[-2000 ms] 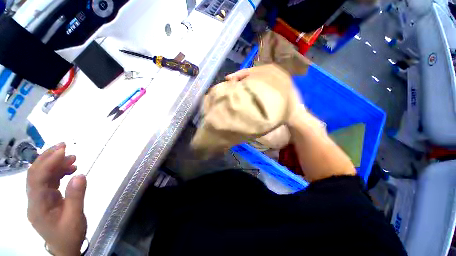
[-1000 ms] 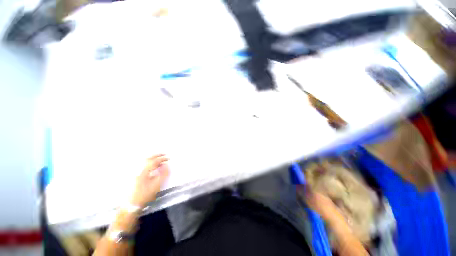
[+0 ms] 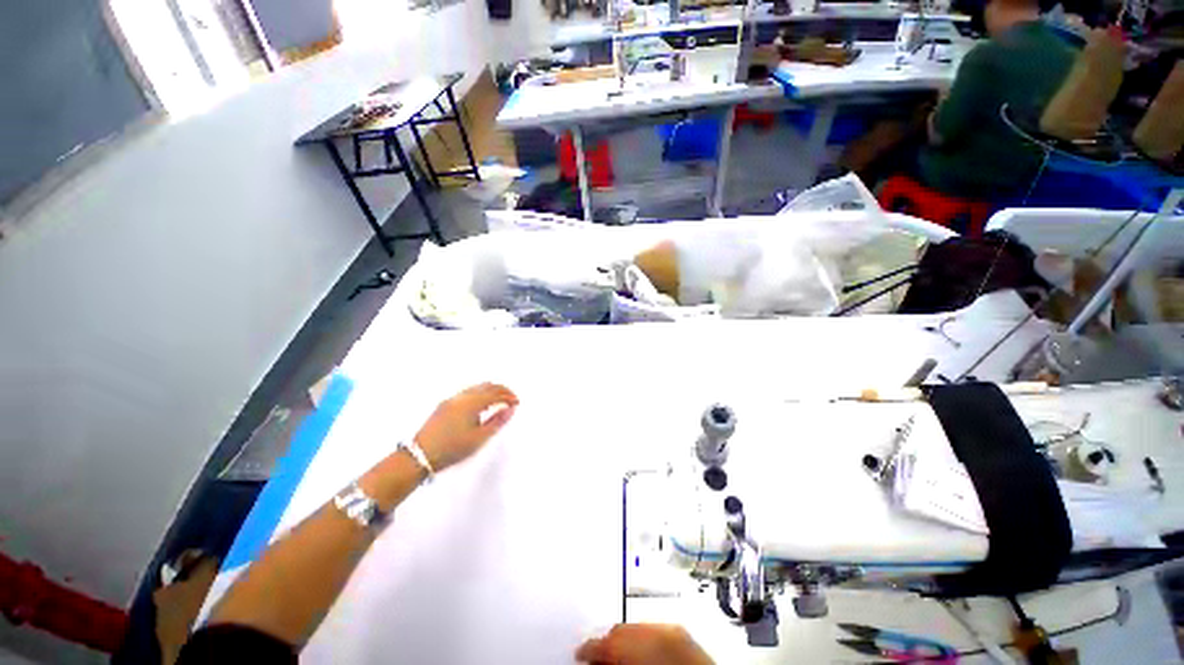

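My left hand (image 3: pixel 465 424) is over the white machine table (image 3: pixel 506 546), left of the sewing machine head (image 3: pixel 831 500), with nothing seen in it. My right hand (image 3: pixel 645 646) is cut off by the bottom edge, below the needle area (image 3: pixel 747 585); only its back and some fingers show, and I cannot tell whether it holds anything. No cloth shows at the needle. Pink and blue thread snips (image 3: pixel 896 643) lie right of the needle. A screwdriver (image 3: pixel 1032 639) is partly visible at the bottom right.
Blue tape (image 3: pixel 288 470) marks the table's left end. A black band (image 3: pixel 1006 481) wraps the machine head. A rear trough (image 3: pixel 558 234) holds plastic bags (image 3: pixel 779 273). Beyond are a small dark-legged table (image 3: pixel 390 111), other sewing stations and a seated person in green (image 3: pixel 1006 98).
The view has swung up and left from the blue bin to the machine and room. The tan cloth by my right hand is out of view. My left hand is now farther onto the table.
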